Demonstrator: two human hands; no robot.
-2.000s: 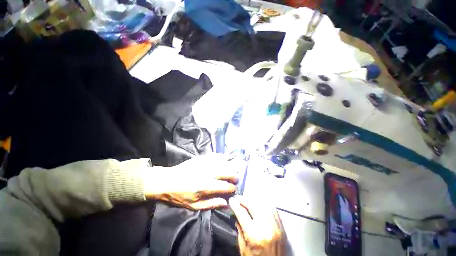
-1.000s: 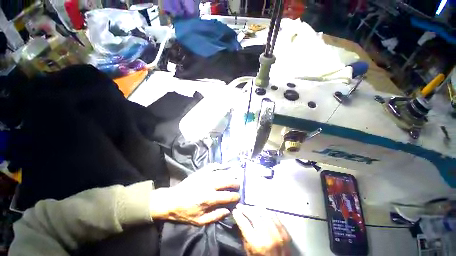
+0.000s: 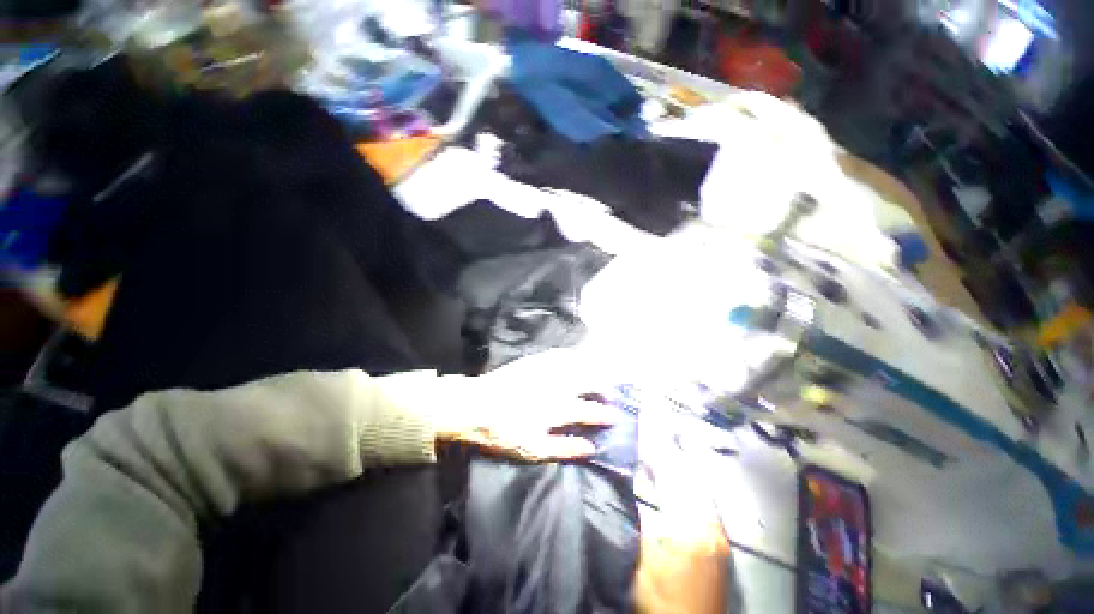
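The matte black shell fabric (image 3: 264,264) lies spread at the left. The shiny grey-black lining (image 3: 540,528) hangs wrinkled below my left hand and bunches behind it. My left hand (image 3: 528,420) lies palm down on the cloth left of the needle area, fingers towards the seam edge. My right hand (image 3: 680,516) is at the seam edge on the near side, its fingers washed out by glare. The white sewing machine (image 3: 960,360) stands at the right. Its presser foot and needle are lost in the lamp's white glare.
A smartphone (image 3: 835,540) with a lit screen lies on the machine bed at the lower right. Blue cloth (image 3: 576,90) and an orange sheet (image 3: 398,156) lie behind the work. White cloth lies behind the machine head. The frame is blurred.
The view has shifted and tilted, so the machine and phone sit further right and lower. My left hand looks flatter, with fingers stretched towards the seam edge. My right hand stays near it.
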